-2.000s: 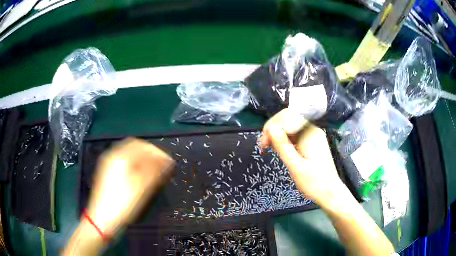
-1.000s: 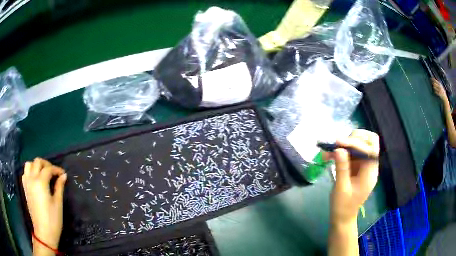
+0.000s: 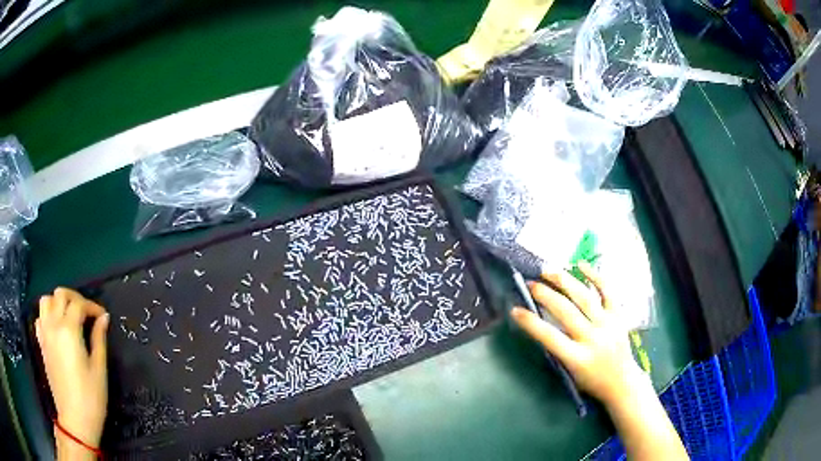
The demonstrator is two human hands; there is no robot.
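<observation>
The long black tray lies across the mat. Silvery pins lie thick at its right and middle, thinner toward the left. Tiny dark parts are heaped at its lower left. My left hand is at the tray's left end, thumb and fingertips close together; whether they pinch a tiny part is too small to tell. My right hand is right of the tray, fingers spread over a dark pen-shaped tool, which lies on the mat and is partly covered by the fingers.
A lower tray of mixed small parts is cut by the bottom edge. Behind the long tray are a large bag and a flat bag. A labelled bag lies at right, near a black side tray and blue basket.
My right hand has moved from the long tray to the right, held the dark pen-shaped tool raised, and now has lowered over it on the mat. My left hand is at the tray's left end.
</observation>
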